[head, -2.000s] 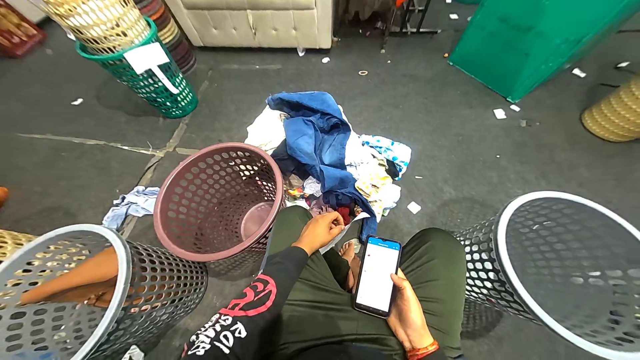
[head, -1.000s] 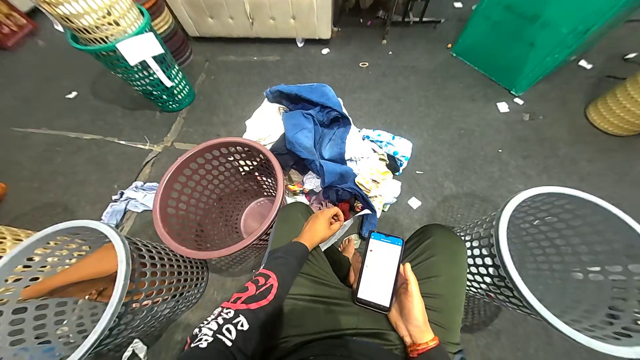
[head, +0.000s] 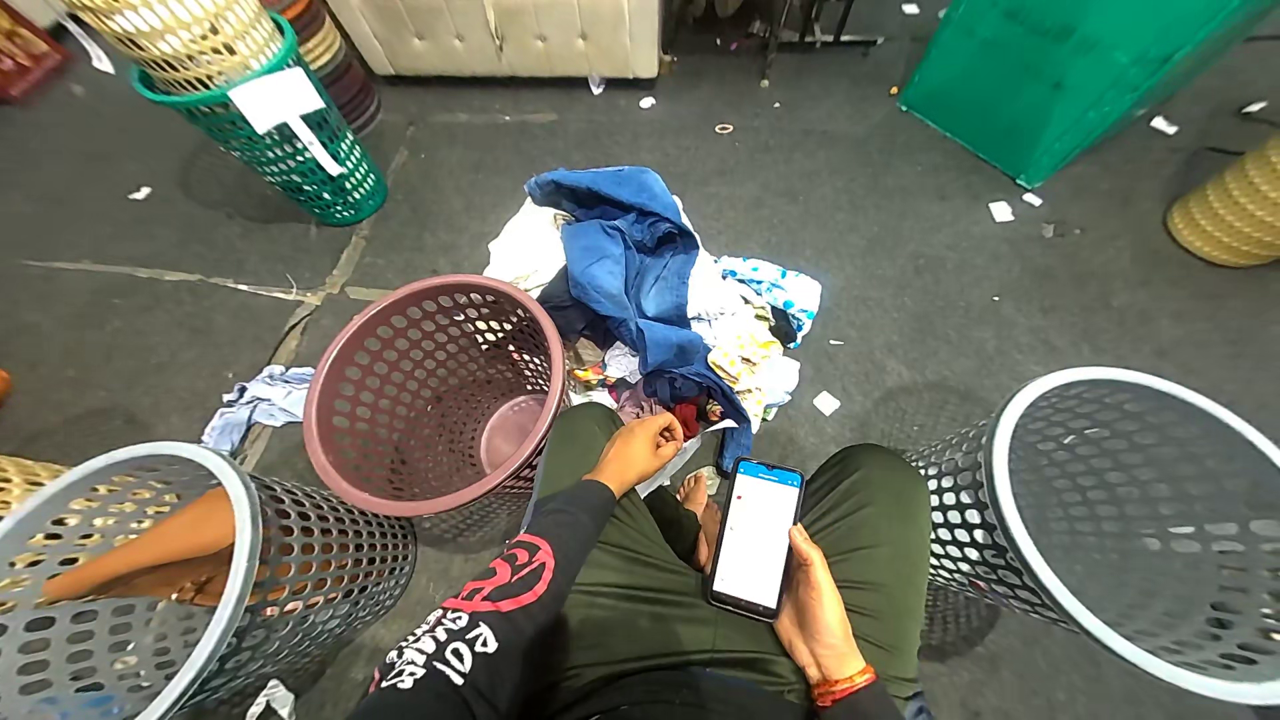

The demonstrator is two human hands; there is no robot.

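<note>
My right hand (head: 815, 610) holds a smartphone (head: 757, 535) upright over my right thigh, its screen lit mostly white with a blue top bar. Resting over my left knee, my left hand (head: 640, 452) has its fingers curled inward; whether anything is between them cannot be told. Just beyond it lies a heap of clothes: blue denim (head: 635, 255) on top, white cloth (head: 525, 250) at the left, and a blue-and-white patterned cloth (head: 775, 290) at the right. A maroon perforated plastic basket (head: 330, 430) tilts to the left of my left hand.
Grey perforated baskets stand at left (head: 335, 560) and right (head: 960, 500); another person's limb (head: 150, 555) shows by the left one. A light blue cloth (head: 265, 400) lies on the floor. Farther off are a green basket (head: 350, 180), a cream padded sofa (head: 500, 40) and a green box (head: 1050, 80).
</note>
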